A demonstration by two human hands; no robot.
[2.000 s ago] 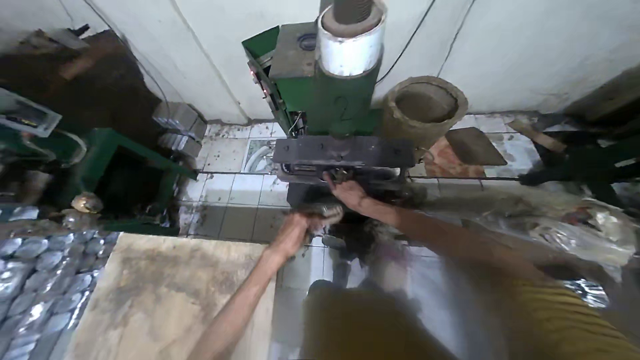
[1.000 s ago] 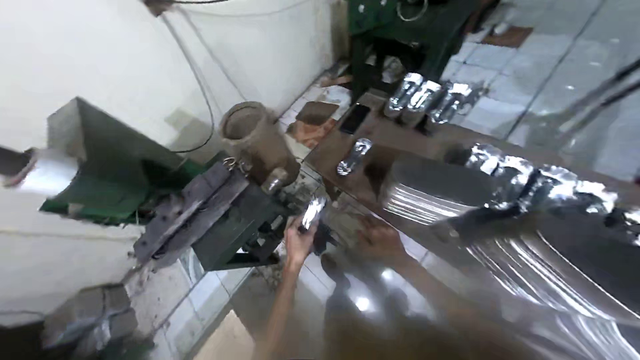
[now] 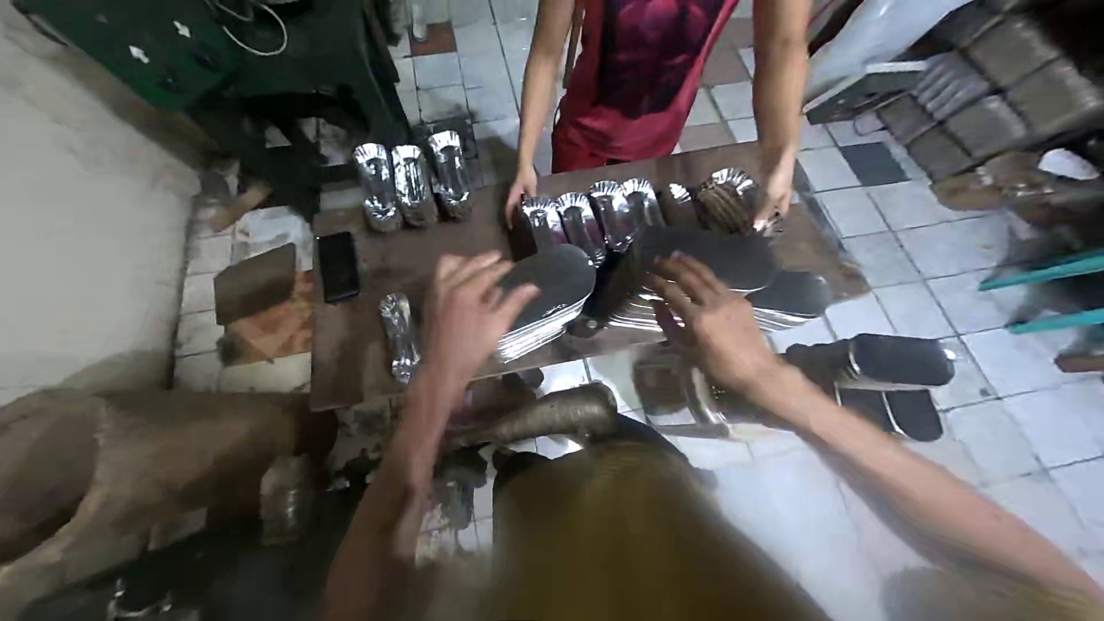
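Note:
My left hand (image 3: 473,302) is at the left side of a stack of oval foil-edged sheets (image 3: 552,293) on the low wooden table (image 3: 362,354), fingers apart. My right hand (image 3: 703,315) rests with spread fingers at the near edge of another oval stack (image 3: 707,259); whether either hand grips a sheet cannot be told. A single silver foil tray (image 3: 400,336) lies left of my left hand. Beyond the stacks stands a row of nested fluted foil trays (image 3: 595,220), with a co-worker's hands at both ends.
Three more groups of foil trays (image 3: 412,185) and a black phone (image 3: 338,267) are on the table's left part. A person in a red top (image 3: 638,86) stands across it. Oval stacks (image 3: 897,362) sit lower at right. A green machine (image 3: 172,52) stands at upper left.
The view has swung from the machine to the table. A second ago my left hand held a shiny foil tray; now it is at an oval stack. My right hand has come to another stack.

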